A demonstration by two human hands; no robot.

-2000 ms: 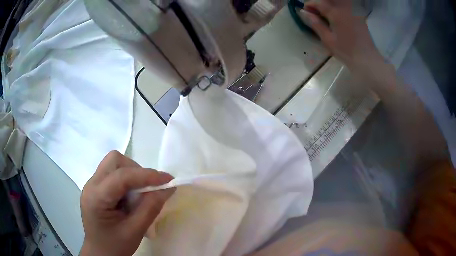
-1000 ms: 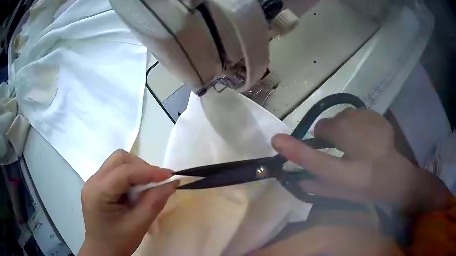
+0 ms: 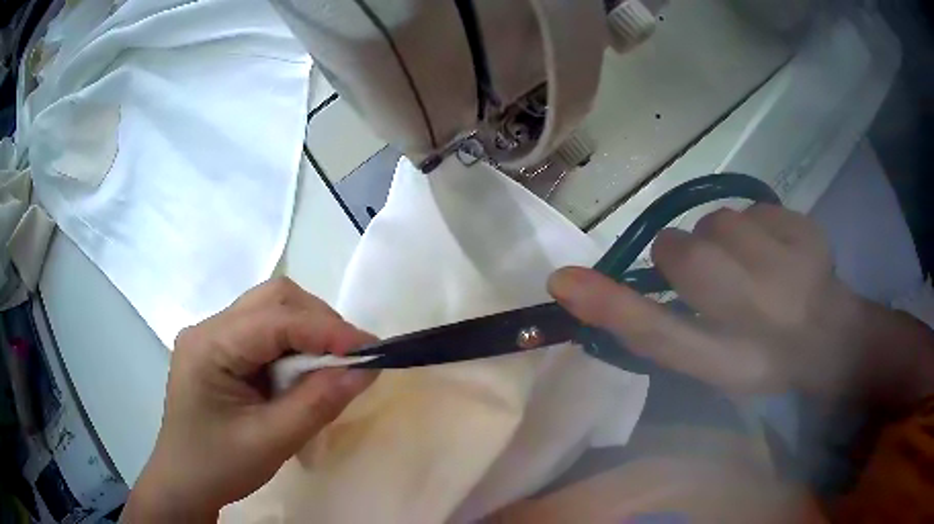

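My left hand [image 3: 271,384] pinches a small folded edge of white cloth between thumb and fingers. My right hand [image 3: 717,297] holds scissors [image 3: 471,338] by their green-teal loop handles. The dark blades are closed together, their tips at the pinched white edge beside my left fingertips. The white fabric panel [image 3: 410,246] runs from under the sewing machine head toward me. Cream fabric [image 3: 410,430] lies bunched below the blades. Whether the blades have cloth between them is hard to tell.
The cream-white sewing machine head [image 3: 440,61] stands over the cloth at the top. Another white panel [image 3: 205,164] lies on the table [image 3: 102,358] at the left. A ribbed cap [image 3: 630,23] is on the machine. An orange sleeve [image 3: 896,461] shows at lower right.
My right hand came from the upper right with the scissors to my left fingertips. The blades were open a second ago and are now closed. The view has shifted slightly.
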